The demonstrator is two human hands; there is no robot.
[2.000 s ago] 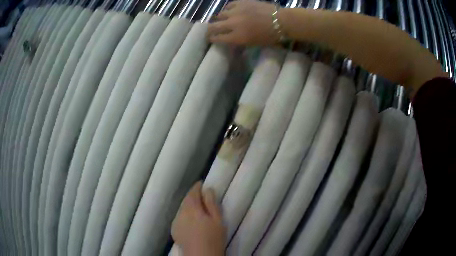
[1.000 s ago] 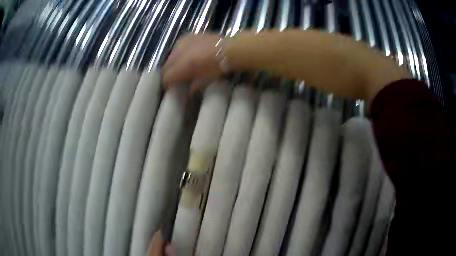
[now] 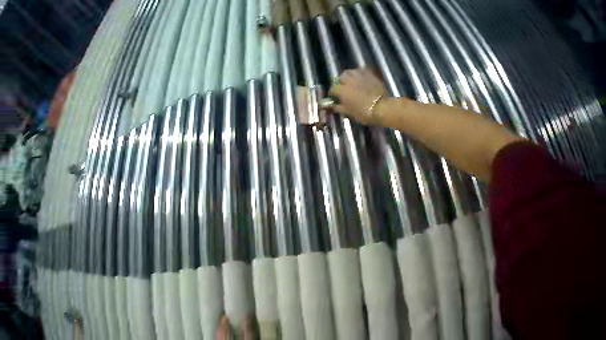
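Observation:
Cream cloth lies in rounded ridges over the near part of a bank of shiny metal tubes. The tubes are bare across the middle. My right hand, with a bracelet at the wrist, reaches over the bare tubes. Its fingertips are at a small metal clip beside a pale patch; whether they grip it is unclear. Of my left hand only blurred fingertips show at the bottom edge, over the cream ridges; the rest is cut off.
Pale green cloth covers tubes at the far left, and brown cloth covers some at the top. Small metal knobs stand at the top and at the left. Crumpled cloth lies beyond the left side.
The view has shifted further along the tubes, showing bare metal, green and brown cloth. My right hand has left the cream cloth's far edge and is now over bare tubes.

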